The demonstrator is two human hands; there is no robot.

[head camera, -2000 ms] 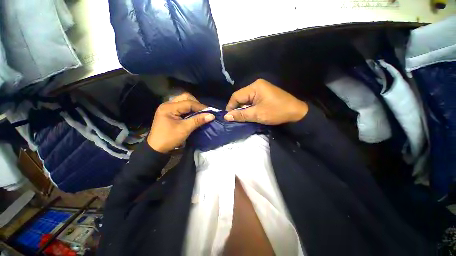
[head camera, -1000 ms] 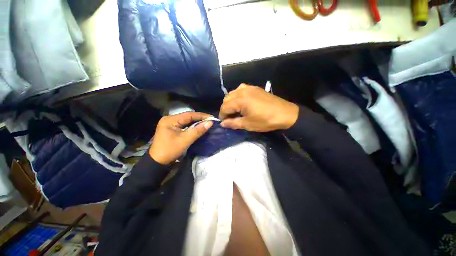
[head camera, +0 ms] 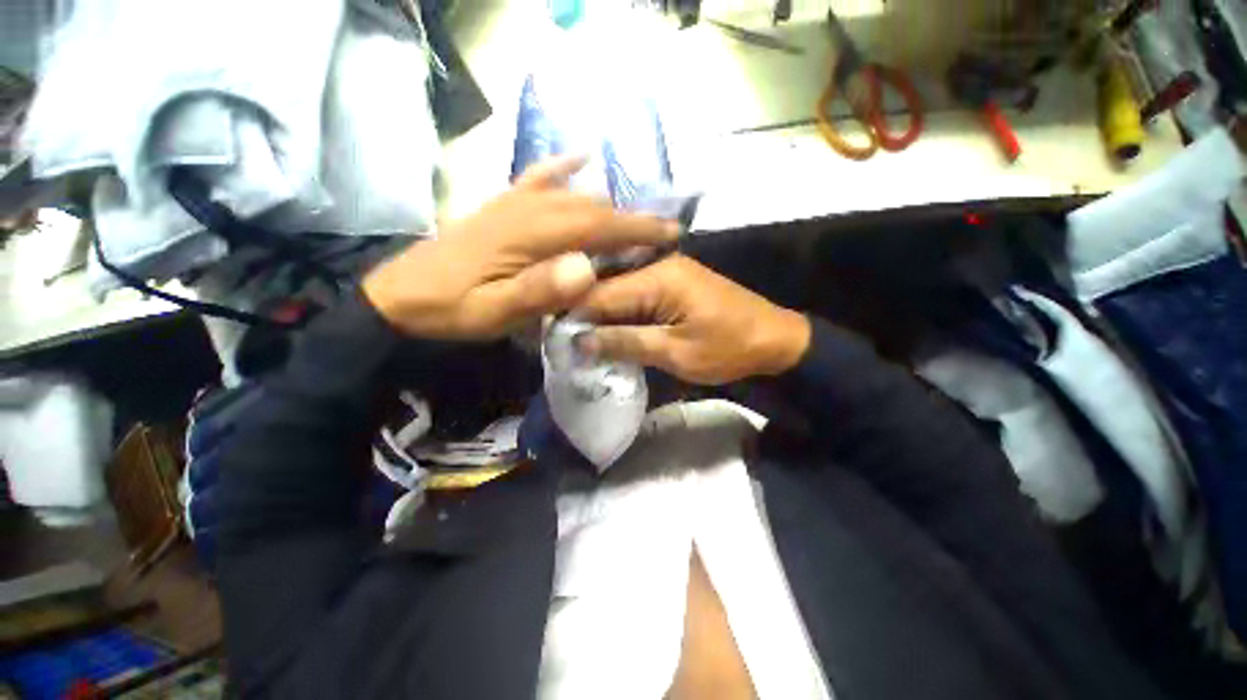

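Note:
The navy quilted panel (head camera: pixel 533 137) lies at the table edge in front of me, washed out by bright light. Its pale grey lining (head camera: pixel 598 410) shows turned outward and hangs down over my lap. My right hand (head camera: pixel 698 321) grips the piece at this pale part, thumb on top. My left hand (head camera: pixel 499 260) is blurred and lies across the piece just above my right hand, fingers stretched to the right over a dark fold. Its fingertips overlap the cloth, so its hold cannot be made out.
On the table are scissors (head camera: pixel 871 110) with orange and red loops, a red-handled tool (head camera: pixel 1002 133) and a yellow-handled tool (head camera: pixel 1120 110). Stacked pale pieces (head camera: pixel 376 137) lie left. Navy and pale pieces (head camera: pixel 1162 260) hang at the right edge.
My left hand has moved up and across, over the piece. The pale lining now shows where navy cloth was pinched. The view has shifted, bringing the scissors and tools fully into sight.

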